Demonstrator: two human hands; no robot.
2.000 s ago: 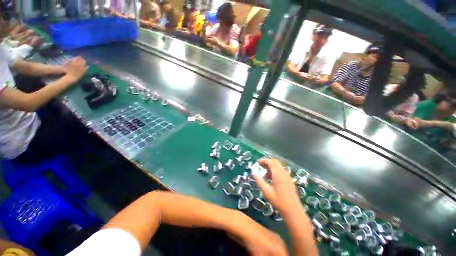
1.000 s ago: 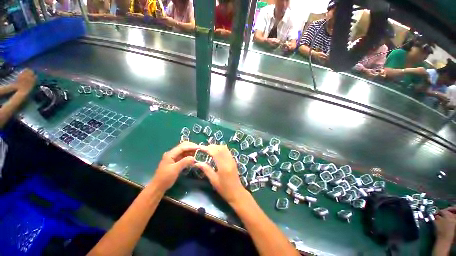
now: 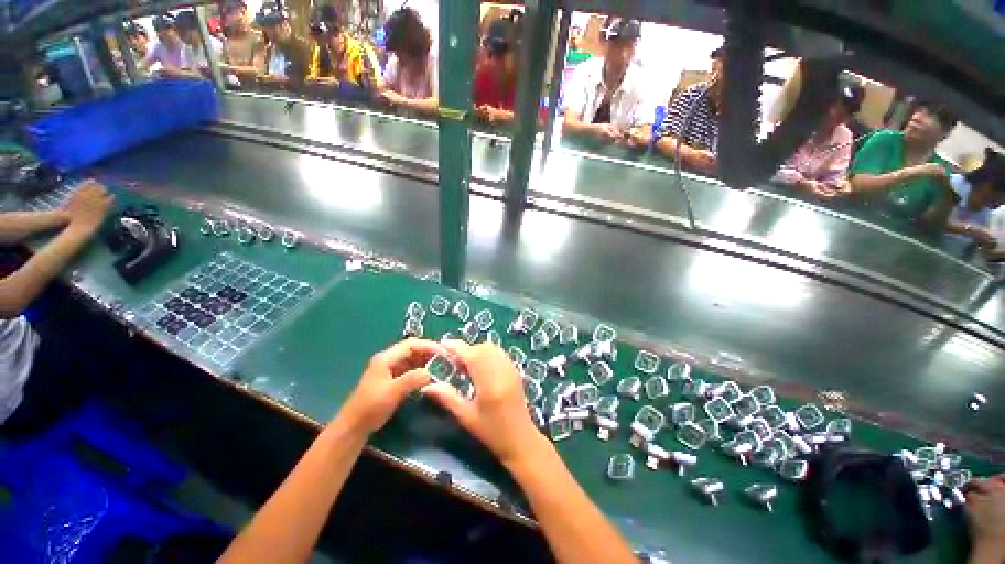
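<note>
My left hand (image 3: 386,386) and my right hand (image 3: 490,399) meet over the green bench. Between their fingertips they hold one silver square-faced unit (image 3: 441,368), its rounded-square face showing. The fingers hide its rear part. Many like silver units (image 3: 717,410) lie loose on the bench behind my hands and to their right, some face up, some on their side with the short stem showing. A few lie just behind my fingertips.
A clear blister tray (image 3: 237,303) with dark pieces lies left. Black straps lie at far left (image 3: 143,245) and right (image 3: 871,501). A green post (image 3: 454,198) stands before the dark conveyor belt (image 3: 617,248). Neighbours' hands show at both sides; people sit across.
Two seconds ago my right hand held a unit over the pile with my left arm low. Now both hands hold a unit together. Since one second ago they have barely moved; the view tilted up slightly.
</note>
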